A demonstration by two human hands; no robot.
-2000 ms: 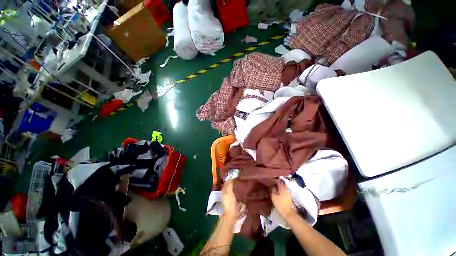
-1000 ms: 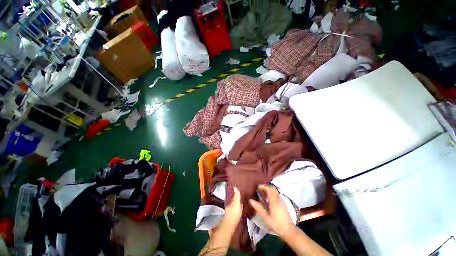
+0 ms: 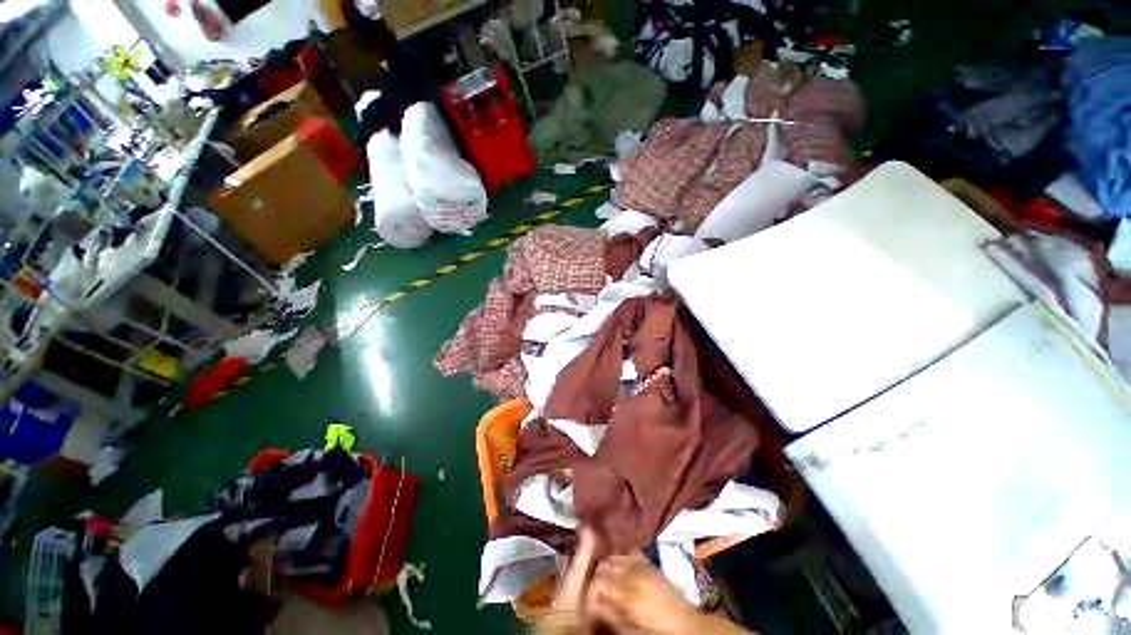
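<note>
An orange crate (image 3: 494, 459) on the floor is heaped with brown lining pieces (image 3: 695, 465) and white pieces (image 3: 511, 564). My left hand (image 3: 578, 573) and my right hand (image 3: 639, 593) are close together at the near edge of the heap, low in the picture. Brown cloth rises from between them and my left hand grips its lower end. The right hand's fingers are blurred and partly hidden, so its hold cannot be told. Tweed pieces (image 3: 546, 267) lie behind the crate.
White table tops (image 3: 856, 298) stand close on the right. A red crate (image 3: 394, 515) with black and white pieces is at the left. A tied tweed bundle (image 3: 713, 155), white rolls (image 3: 440, 174), cardboard boxes (image 3: 288, 192) and a red container (image 3: 490, 118) stand farther back.
The view has shifted, showing more of the table at the right. My hands, apart before, have come together at the near edge. The brown cloth on the heap is spread differently, and the white piece at right is more covered.
</note>
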